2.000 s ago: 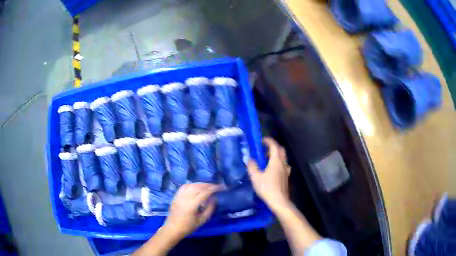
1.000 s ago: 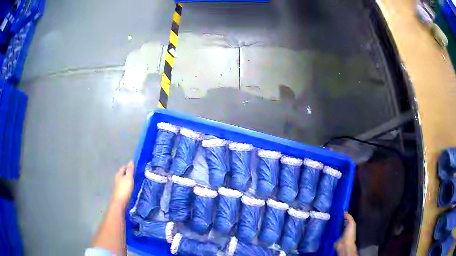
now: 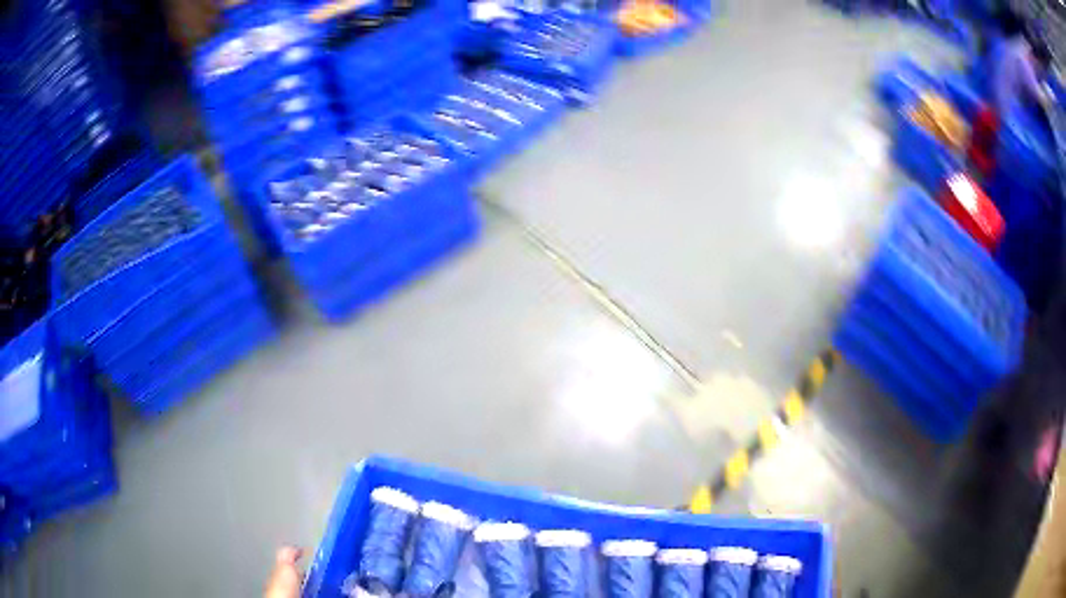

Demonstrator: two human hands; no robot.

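A blue plastic crate (image 3: 585,506) is at the bottom of the view, cut off by the lower edge. A row of blue boot uppers (image 3: 505,558) with pale frilly trim at their top ends lies in it. My left hand (image 3: 284,575) is at the crate's left side; only part of it shows at the bottom edge, with its fingers against the crate's outer side. My right hand is out of the picture.
Stacked blue crates of parts stand at the left (image 3: 164,315) and upper left (image 3: 386,251). Another crate stack (image 3: 923,339) is at the right, beside yellow-black floor tape (image 3: 736,470). A red object (image 3: 973,210) and a person (image 3: 1015,76) are at the far right.
The view has turned left and up from the bench to the floor and crate stacks. The crate, first worked in, then held at both sides, now sits lower in view. My right hand has left the picture.
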